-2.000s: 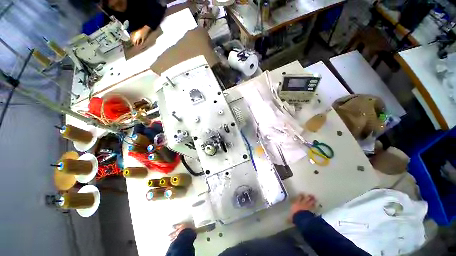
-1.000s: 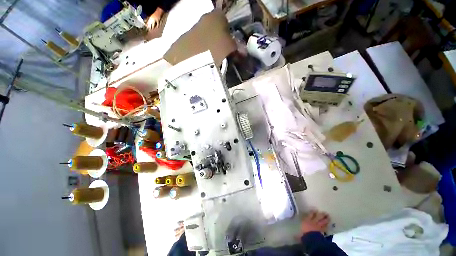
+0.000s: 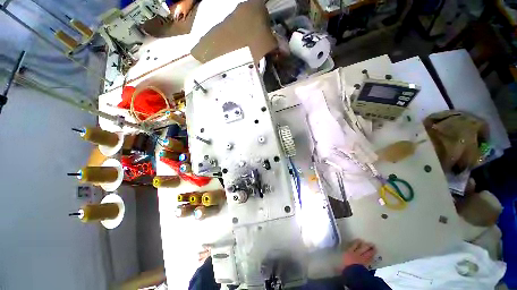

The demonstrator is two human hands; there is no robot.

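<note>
The pale sewing machine head [image 3: 241, 141] stands in the middle of the view, with metal thread parts [image 3: 246, 187] on top. Its front end at the bottom is blurred and hides the needle area. My right hand [image 3: 359, 254] lies on the cream table right of the machine bed, fingers spread, holding nothing visible. My left hand [image 3: 205, 253] shows only as a small part at the left of the machine front; the machine hides the rest. Bright lamp glare covers the bed [image 3: 318, 226]. A white garment [image 3: 436, 272] lies at the lower right.
Scissors [image 3: 395, 191], a tan bottle [image 3: 398, 151], pale cloth pieces [image 3: 334, 130] and a control panel [image 3: 386, 97] are on the right. Thread cones [image 3: 99, 174] and red material [image 3: 148, 104] are on the left. Another person's hand [image 3: 181, 9] is at the top left.
The view has shifted and moved closer, so the machine front sits lower and hides more of my left hand. My right hand stays on the table beside the bed.
</note>
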